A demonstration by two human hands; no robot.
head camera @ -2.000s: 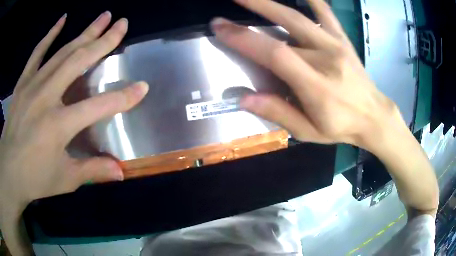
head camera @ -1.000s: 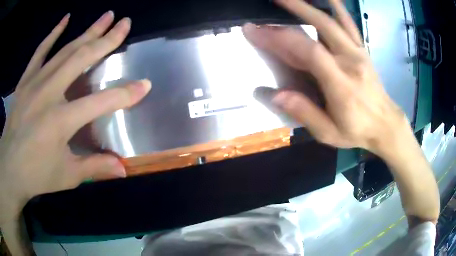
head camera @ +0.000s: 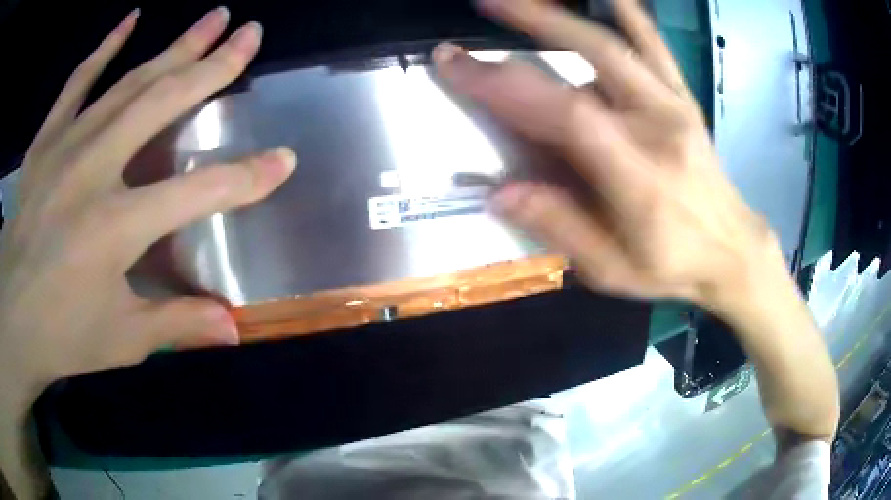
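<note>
A shiny silver LCD panel (head camera: 322, 186) lies back side up on a large black sheet (head camera: 391, 391). A copper-coloured foil strip (head camera: 332, 316) runs along its near edge, with a barcode label (head camera: 430, 208) on the silver back. My left hand (head camera: 127, 225) is spread over the panel's left end, thumb at the strip's left end. My right hand (head camera: 625, 176), slightly blurred, is spread over the right part, its index fingertip at the far black edge tape (head camera: 342, 61) and its thumb over the silver back. Whether the right fingertips touch is unclear.
A green mat (head camera: 826, 186) shows at the right, with a plain grey metal plate (head camera: 757, 127) on it. A black object (head camera: 718, 356) sits at the bench's right edge. Below are the pale floor with a yellow line (head camera: 718, 474) and my pale smock (head camera: 430, 459).
My right hand moved right along the far edge, then back left. My left hand has stayed nearly still, fingers spread. The panel lies almost unchanged.
</note>
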